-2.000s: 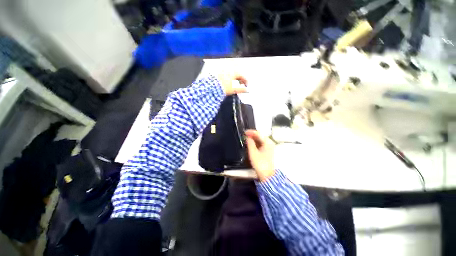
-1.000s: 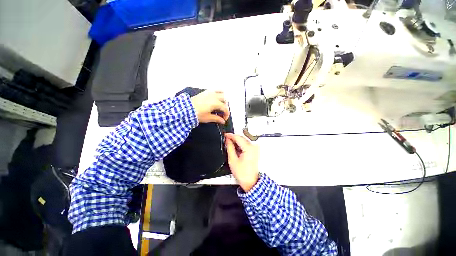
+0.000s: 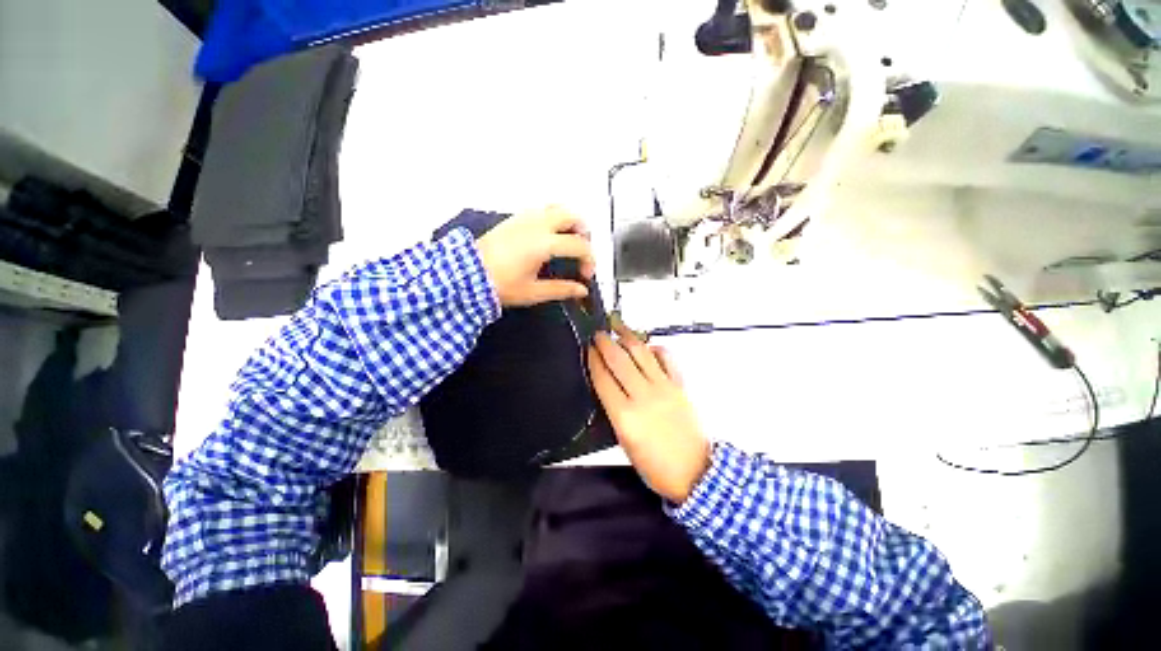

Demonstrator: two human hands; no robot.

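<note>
A black part-sewn bag piece (image 3: 509, 382) lies on the white table near its front edge, with a thin pale line along its right side. My left hand (image 3: 541, 258) grips its upper right edge, fingers bent over the dark fabric. My right hand (image 3: 647, 410) lies on its right edge with the fingertips near those of my left hand. What the fingertips pinch is partly hidden. The presser foot and needle area (image 3: 738, 239) of the sewing machine is right of my hands, apart from the piece.
A stack of dark grey cut panels (image 3: 261, 165) lies at the table's left. A blue bin (image 3: 293, 32) stands behind it. The white sewing machine (image 3: 968, 140) fills the upper right. A red and black small tool (image 3: 1029, 324) with a cord lies right. A black bag piece (image 3: 121, 515) is at lower left.
The view has tilted down and closer to the table. The bag piece has turned and its yellow label no longer shows. My right hand has flattened against the edge, closer to my left hand.
</note>
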